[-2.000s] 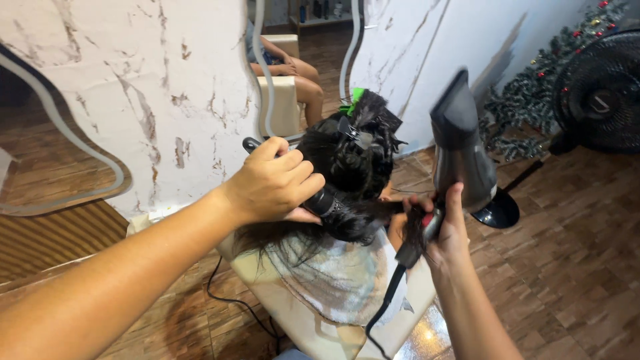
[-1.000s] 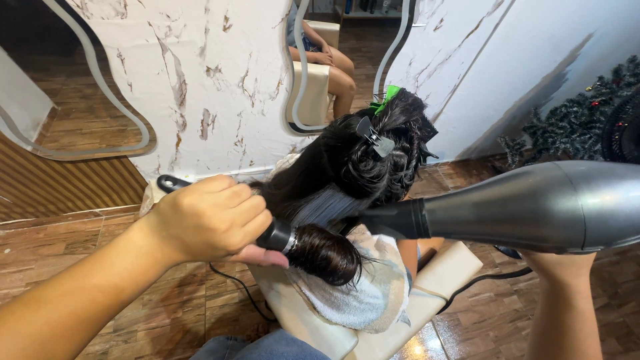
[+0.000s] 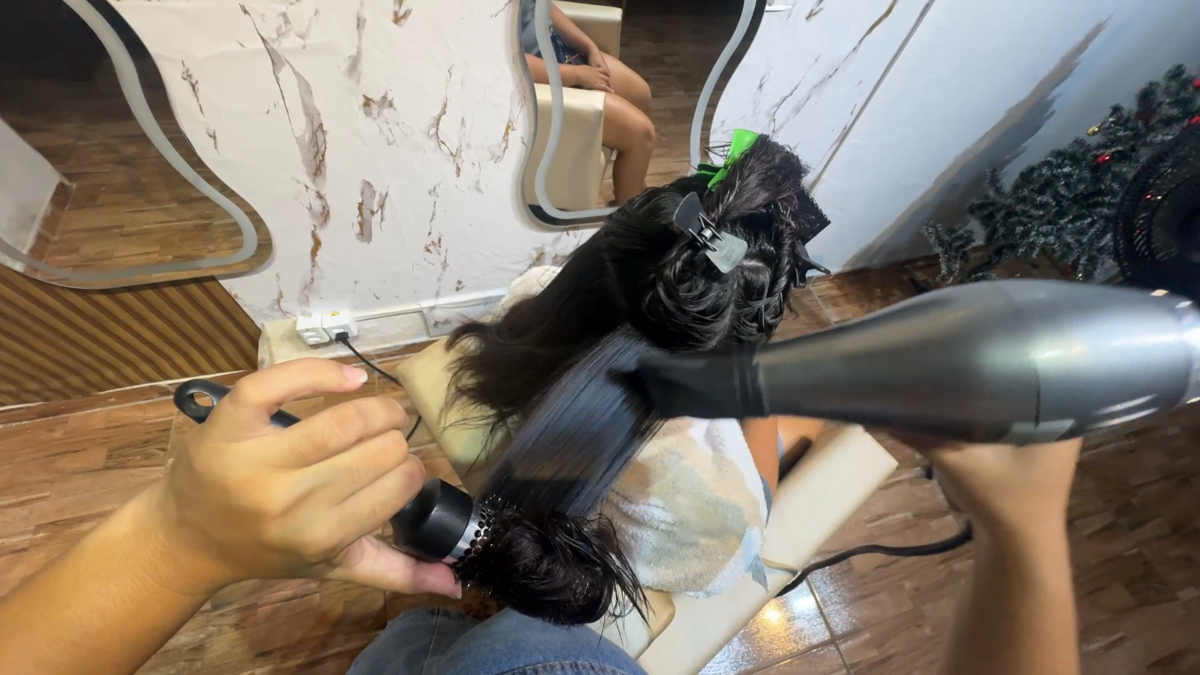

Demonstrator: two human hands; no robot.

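My left hand (image 3: 309, 469) holds the black handle of a round hair brush (image 3: 441, 520), fingers partly lifted. Dark hair (image 3: 562, 567) is wound around the brush's barrel, and a smooth section (image 3: 581, 422) stretches from it up to the seated person's head. My right hand (image 3: 1003, 469) grips a grey hair dryer (image 3: 937, 361) from below, mostly hidden behind its body. The dryer's black nozzle (image 3: 703, 382) points left, close against the stretched section. A grey hair clip (image 3: 710, 234) and a green clip (image 3: 731, 159) hold the upper hair.
The person sits in a cream chair (image 3: 816, 525) with a towel (image 3: 689, 506) over the shoulders. Wavy mirrors (image 3: 567, 211) hang on the wall ahead. A plugged socket (image 3: 328, 326) is low on it. The dryer's cord (image 3: 881, 548) hangs at right, near a fan (image 3: 1162, 211) and a decorated tree (image 3: 1041, 206).
The dryer has swung from upright at the right to lying level beside the hair. The brush has moved down and away from the head, drawing the section out, and my left fingers have loosened.
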